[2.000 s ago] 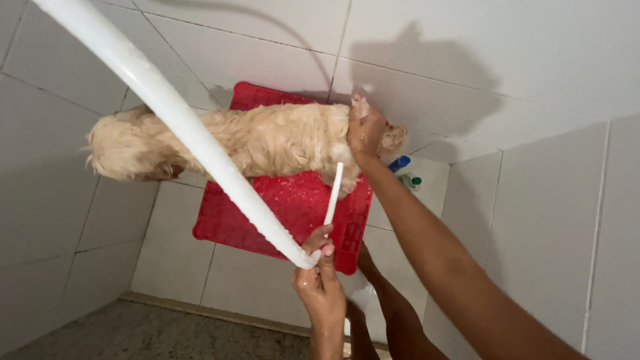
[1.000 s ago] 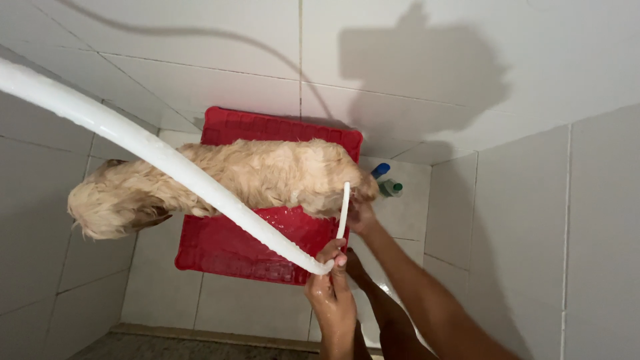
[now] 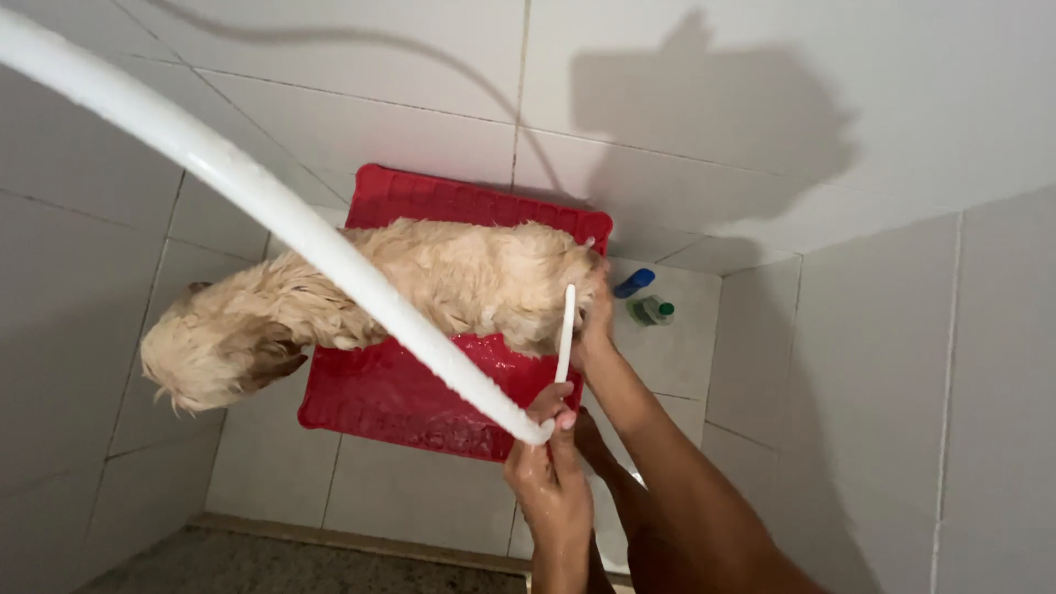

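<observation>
A wet, cream-coloured dog (image 3: 462, 276) stands across a red plastic mat or platform (image 3: 396, 404), its head (image 3: 206, 355) reaching past the left edge. My left hand (image 3: 551, 466) grips a white hose (image 3: 355, 276) near the lower edge of the red mat. The hose comes in from the upper left, bends at my fingers, and its thin end (image 3: 567, 330) points up toward the dog's rear. My right hand (image 3: 598, 318) touches the dog's rear end; its fingers are partly hidden behind the fur, so their exact pose does not show.
On the tiled floor right of the mat lie a blue object (image 3: 634, 283) and a clear bottle with a green cap (image 3: 650, 311). Tiled walls (image 3: 874, 371) close in the corner on several sides. My legs are at the lower right, and a raised ledge (image 3: 346, 544) runs along the bottom.
My right hand has gone from the top of the dog's hindquarters down to its rear end. My left hand has kept hold of the hose. The view has shifted.
</observation>
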